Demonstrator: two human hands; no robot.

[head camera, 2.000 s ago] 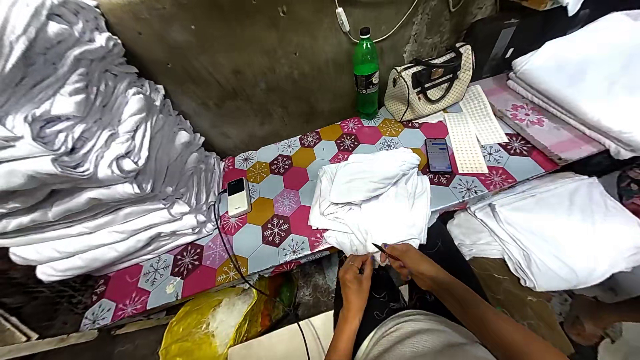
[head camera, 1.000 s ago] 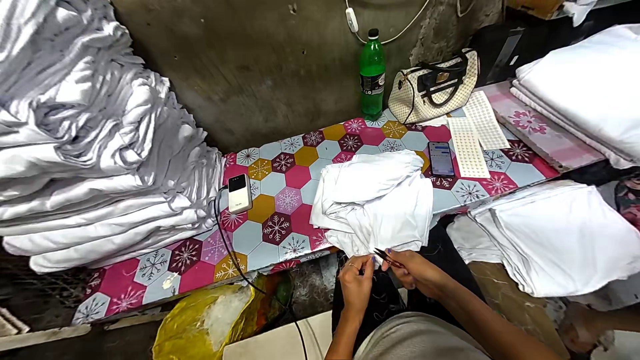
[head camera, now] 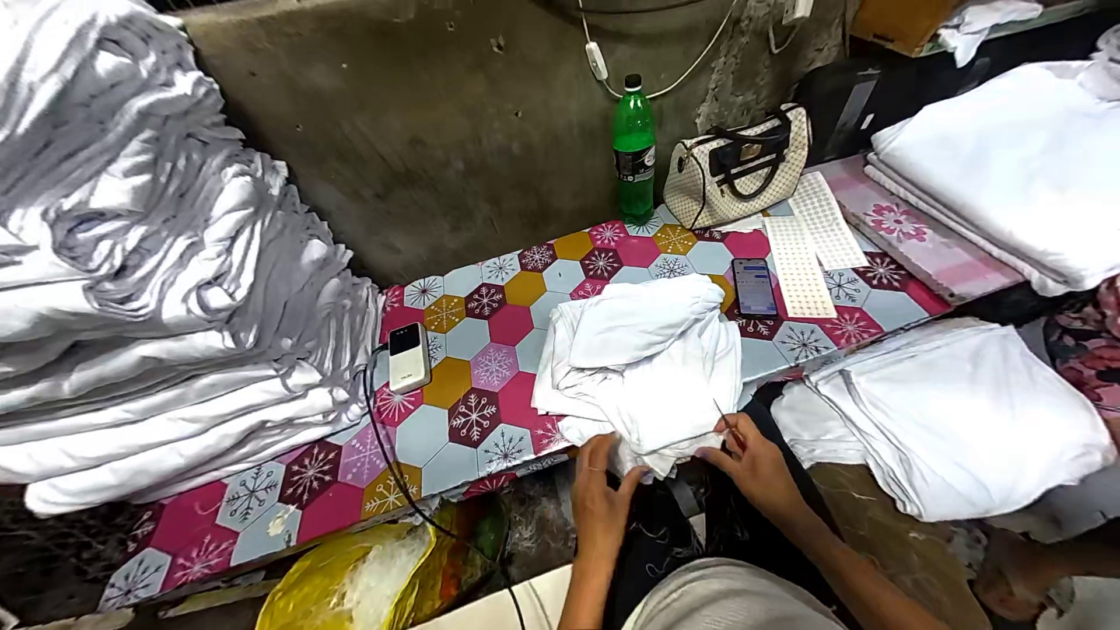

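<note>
A crumpled white cloth garment (head camera: 647, 350) lies on the bench cover and hangs over its front edge. My left hand (head camera: 604, 490) has the hanging edge of this cloth between thumb and fingers. On the right side of the same edge, my right hand (head camera: 752, 464) pinches the cloth and also holds a thin, dark, pointed tool (head camera: 722, 415), whose tip points up and left over the cloth. The tool's lower part is hidden in my fingers, so its exact kind cannot be told.
A tall pile of white cloth (head camera: 175, 306) stands left, near a white power bank (head camera: 409, 357) with a black cable. Behind are a green bottle (head camera: 634, 157), a handbag (head camera: 739, 171), a phone (head camera: 754, 287) and sticker sheets (head camera: 801, 267). More folded white cloth (head camera: 954, 420) lies right.
My hands were close together at the cloth's edge; now they are farther apart along it. The tool's tip now points up over the cloth.
</note>
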